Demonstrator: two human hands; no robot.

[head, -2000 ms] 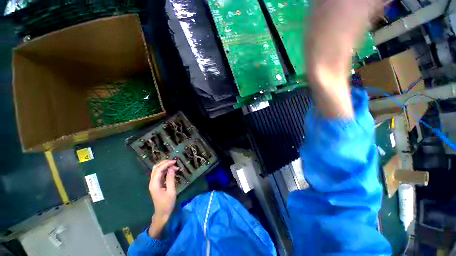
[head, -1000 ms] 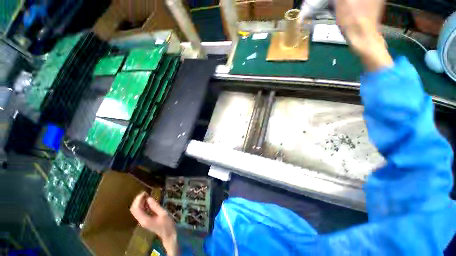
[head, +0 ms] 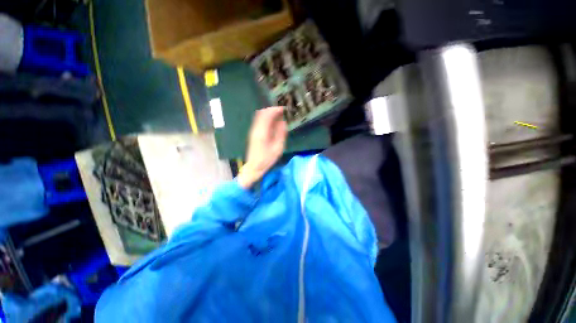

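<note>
A solder pallet [head: 285, 80], grey-green with four nests of brown-copper clamps, lies beyond my lap. No boards show in its nests. My left hand [head: 266, 140] is blurred, with its fingertips at the pallet's near left corner. I cannot tell whether the fingers grip the edge or only rest beside it. My right hand is out of the picture.
An open cardboard box [head: 221, 39] stands behind the pallet. Another clamped pallet [head: 134, 195] lies on a whitish surface at left. The conveyor's silver front rail [head: 464, 170] and stained bed [head: 521, 214] run along the right, with dark crossbars. Blue items stand far left.
The view has swung down and left. My right hand, the bench and the green board stacks have left the picture. My left hand now shows at the pallet's corner; the second pallet has come into view.
</note>
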